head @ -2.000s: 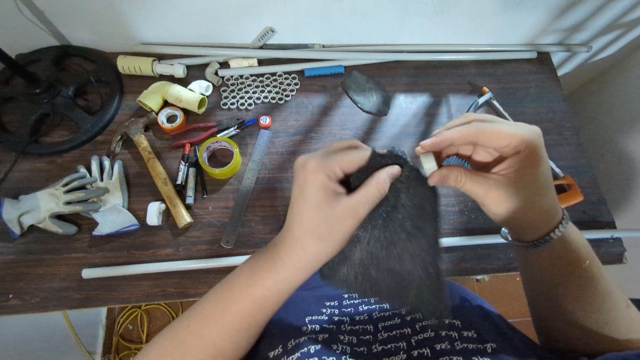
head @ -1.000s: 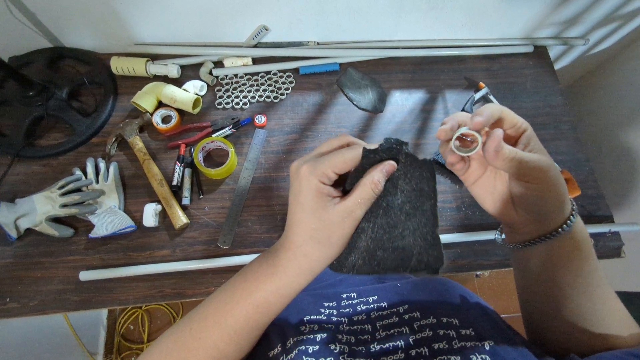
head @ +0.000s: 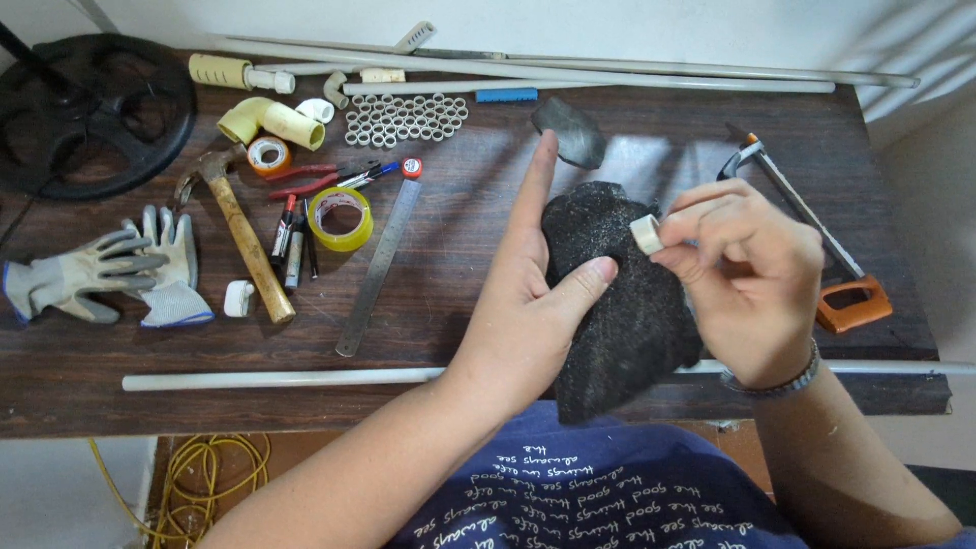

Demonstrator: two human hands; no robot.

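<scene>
My left hand (head: 534, 305) holds a worn black cloth (head: 625, 328), with the thumb on top of it and the index finger stretched out beyond its edge. Between the fingertips of my right hand (head: 740, 274) is a short white plastic pipe ring (head: 646, 234), at the upper right part of the cloth. Rows of similar cut rings (head: 404, 120) lie together at the back of the dark wooden table (head: 457, 206). A dark flat piece (head: 570, 131) lies just beyond my left index finger.
A hacksaw (head: 812, 213) lies at the right. A long white pipe (head: 282, 380) crosses the front. At the left are a hammer (head: 244, 236), work gloves (head: 114, 267), yellow tape (head: 341, 219), markers (head: 282, 232), pliers (head: 313, 177) and a steel ruler (head: 379, 267). More pipes (head: 610, 70) line the back.
My right hand has brought the ring from beside the cloth onto its upper right part. My left index finger has straightened away from the cloth, which now hangs at a different angle.
</scene>
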